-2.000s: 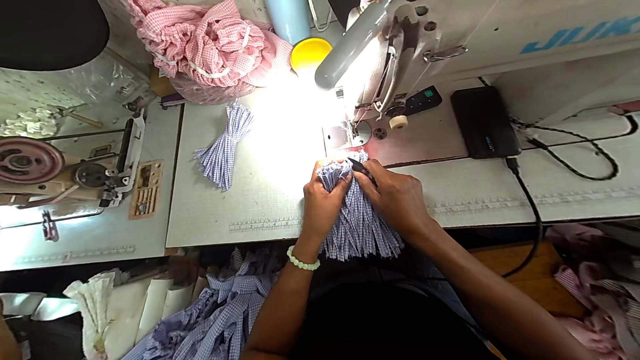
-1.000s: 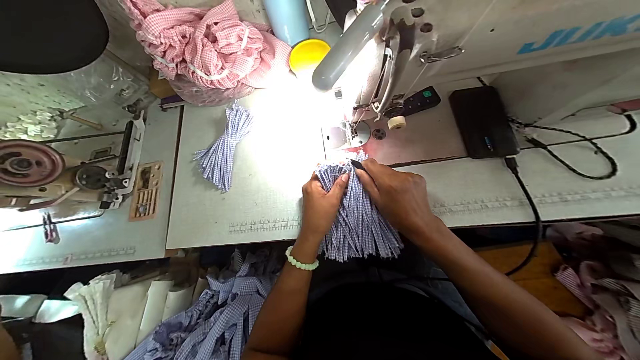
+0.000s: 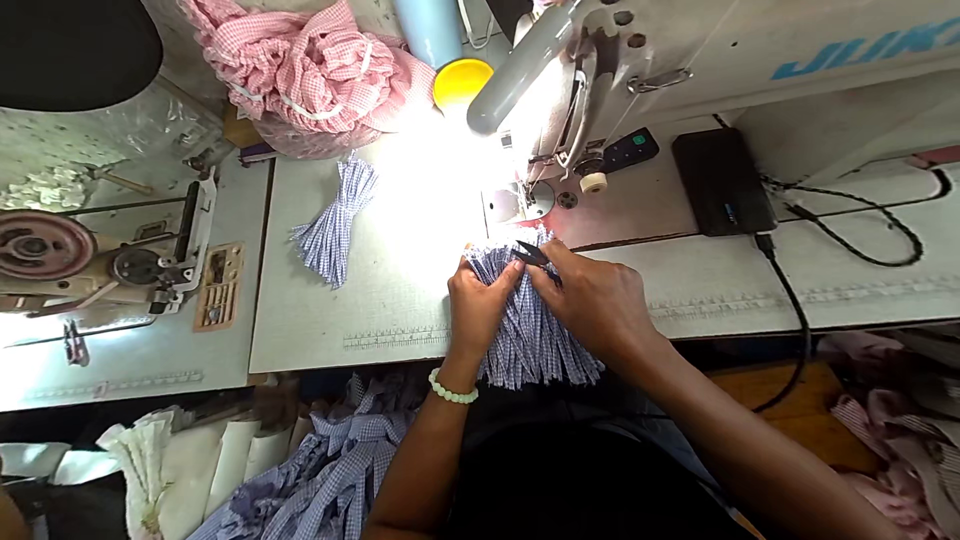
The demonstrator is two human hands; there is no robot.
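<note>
My left hand (image 3: 480, 304), with a pale bead bracelet at the wrist, grips a bunch of narrow blue-and-white gingham fabric strips (image 3: 536, 345) near its upper end. The loose ends fan over the table's front edge. Small black thread snips (image 3: 529, 253) are in my right hand (image 3: 596, 296), their blades lying over the top of the bunch beside my left thumb. Both hands are just in front of the sewing machine's needle area (image 3: 525, 196). A second bunch of gingham strips (image 3: 341, 217), narrow at its middle, lies on the table to the left.
Pink gingham fabric (image 3: 322, 71) is heaped at the back left, near a yellow cup-like object (image 3: 461, 84). A black box (image 3: 724, 180) with cables lies right of the machine. Another sewing machine (image 3: 90, 262) stands at the left. Blue gingham fabric (image 3: 337, 465) hangs below the table edge.
</note>
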